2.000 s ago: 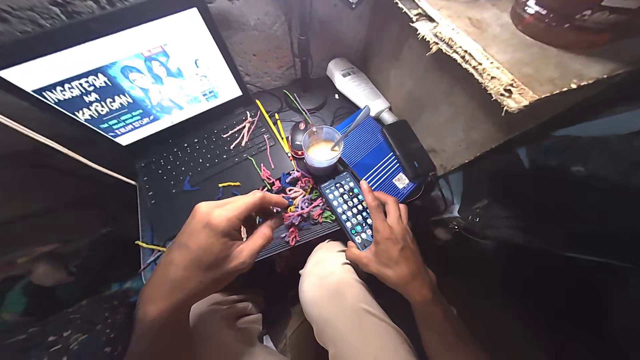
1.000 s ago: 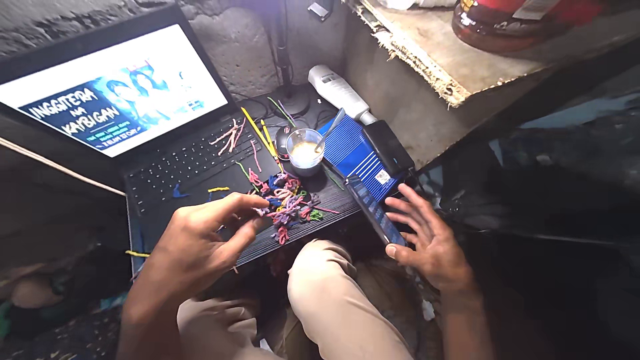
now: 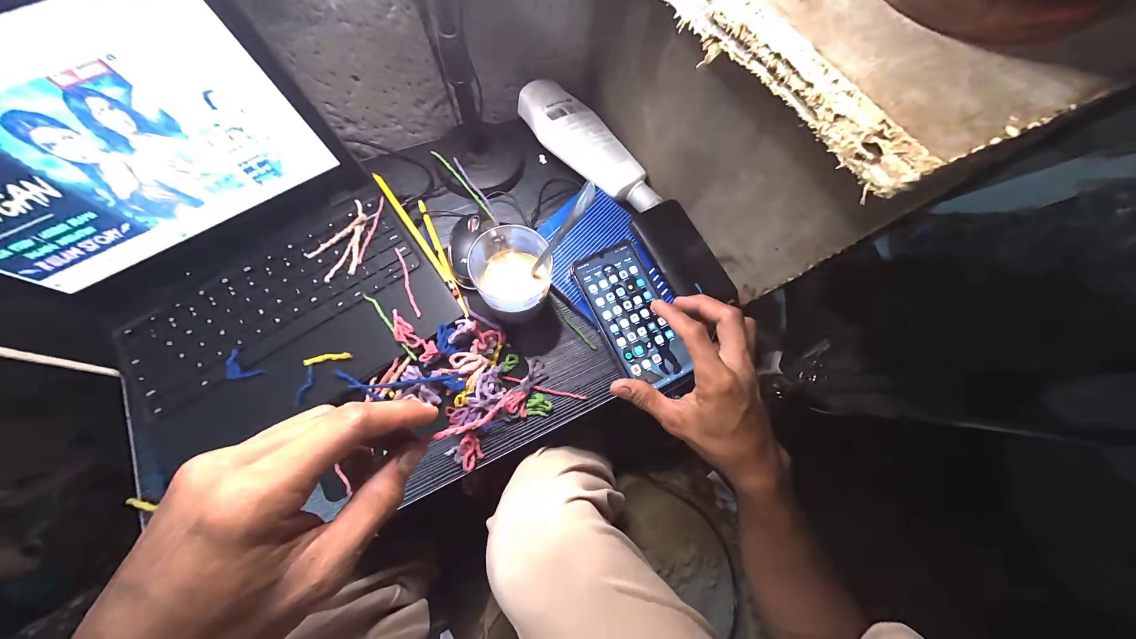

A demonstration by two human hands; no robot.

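My left hand (image 3: 293, 488) is over the front of the laptop, thumb and index finger a little apart at the left edge of a pile of colourful yarn pieces (image 3: 479, 382); nothing shows held between them. My right hand (image 3: 710, 390) is at the right side of a smartphone (image 3: 630, 311) with a lit screen of icons. Its index fingertip is at the screen's right edge and its thumb is spread near the lower corner. The phone rests partly over a blue ridged object (image 3: 568, 222). A clear cup (image 3: 510, 271) of pale drink with a spoon stands left of the phone.
An open laptop (image 3: 266, 311) with loose yarn strands on it is at left. Yellow crochet hooks or sticks (image 3: 413, 226), a dark mouse (image 3: 463, 244), a white bottle-shaped device (image 3: 581, 142) and a black case (image 3: 683, 253) lie around the cup. A rough-edged board (image 3: 825, 106) juts in upper right.
The phone, tilted beside my right hand a second ago, now lies with its screen facing up. My right fingers have moved onto its edge. The view has come closer to the table.
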